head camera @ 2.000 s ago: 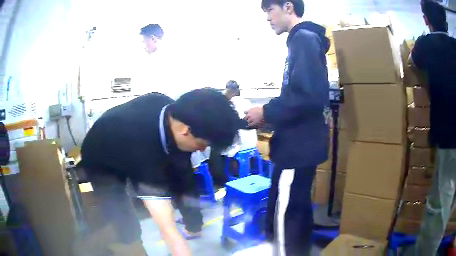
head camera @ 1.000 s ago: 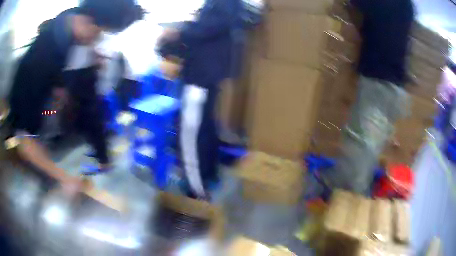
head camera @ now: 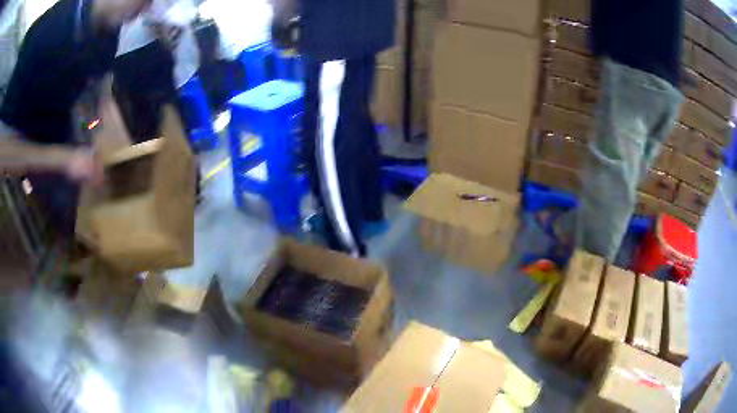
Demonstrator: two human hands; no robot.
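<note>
Neither of my hands shows clearly; the lower left of the view is blurred. Nearest in front is a closed shipping carton [head camera: 428,373] at the bottom centre, with a shiny strip across its top seam and a red-orange sticker [head camera: 422,398]. Just behind and left of it stands an open carton [head camera: 311,355] with rows of dark inner boxes [head camera: 313,302] inside. Pale yellow padding strips [head camera: 521,389] lie against the closed carton's right side. Another open carton [head camera: 137,226] is tilted at the left, at the hand of a bending person.
Several narrow cartons [head camera: 606,310] stand at the right by a red stool [head camera: 671,248]. A closed carton with a thin dark stick stands before tall stacked cartons [head camera: 485,73]. A blue stool [head camera: 271,101] and people's legs are behind. A yellow strip [head camera: 533,306] and an orange-and-blue tool lie on the floor.
The view has swung down and to the right, bringing the floor cartons into sight. The bending person's hand, earlier reaching down, is now at a raised, tilted open carton.
</note>
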